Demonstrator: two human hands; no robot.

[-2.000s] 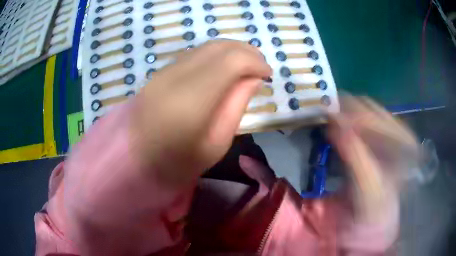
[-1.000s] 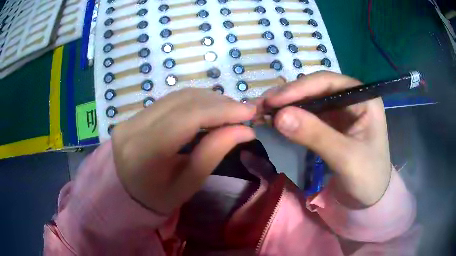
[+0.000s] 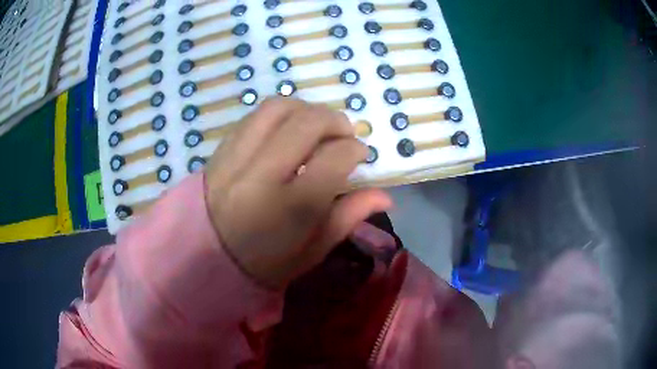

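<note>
The white foam tray (image 3: 262, 140) lies in front of me and holds columns of flex circuit assemblies, tan strips with a dark round end at each side. My left hand (image 3: 292, 180) is over the tray's front middle, fingers curled down and thumb near the front edge. It hides several assemblies, and I cannot see if it grips one. An uncovered round recess (image 3: 362, 130) shows beside its fingers. My right hand cannot be made out; only a blurred pink sleeve (image 3: 569, 303) shows at the lower right.
Other foam trays (image 3: 29, 54) overlap at the upper left. A green label (image 3: 94, 196) and yellow tape (image 3: 60, 158) are on the green bench (image 3: 511, 79) at the left. A blue frame (image 3: 484, 277) stands below the bench's front edge.
My left hand has moved from beside my right hand onto the tray. My right hand and the black wired pen tool have left the visible area. The view has shifted slightly.
</note>
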